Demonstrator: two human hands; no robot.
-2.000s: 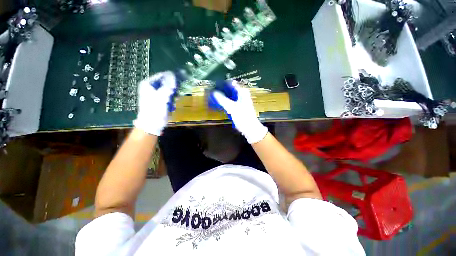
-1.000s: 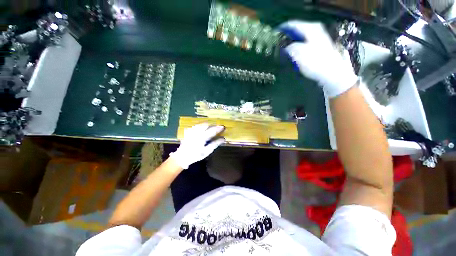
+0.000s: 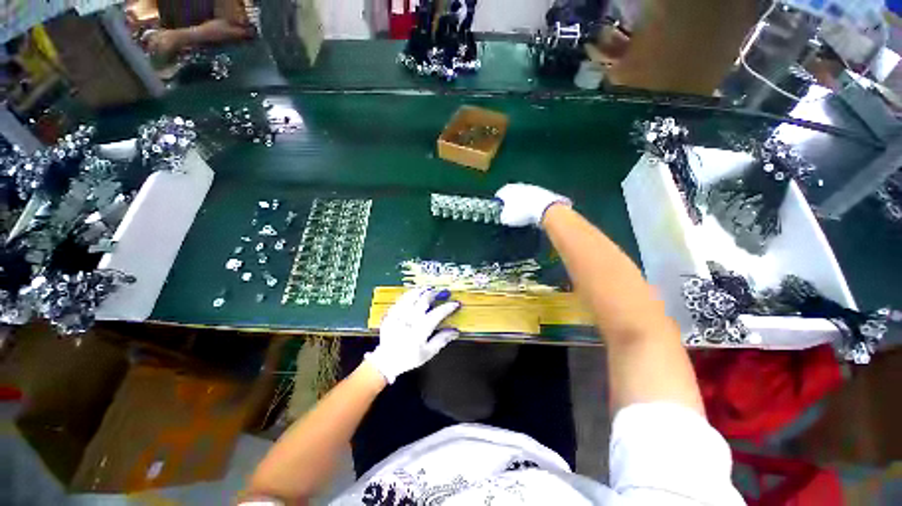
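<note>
A narrow PCB row (image 3: 463, 208) lies across the middle of the green mat. My right hand (image 3: 529, 205), in a white glove, has its fingers on the row's right end and hides that end. My left hand (image 3: 413, 334), gloved with a blue patch, rests on the left part of the yellow strip (image 3: 499, 314) at the bench's front edge, thumb and fingers apart. Pale scrap strips (image 3: 475, 277) lie piled just behind the yellow strip. A PCB panel (image 3: 331, 252) lies flat on the mat to the left.
Small loose silvery parts (image 3: 265, 237) lie left of the panel. A small open carton (image 3: 473, 138) stands behind the row. White trays with wired board bundles stand at left (image 3: 158, 237) and right (image 3: 648, 227). A person's arm (image 3: 203, 32) shows at the back left.
My right hand has come down and towards the middle, onto the row; the green panel piece it held is no longer visible. My left hand stays on the yellow strip. The view has tilted up.
</note>
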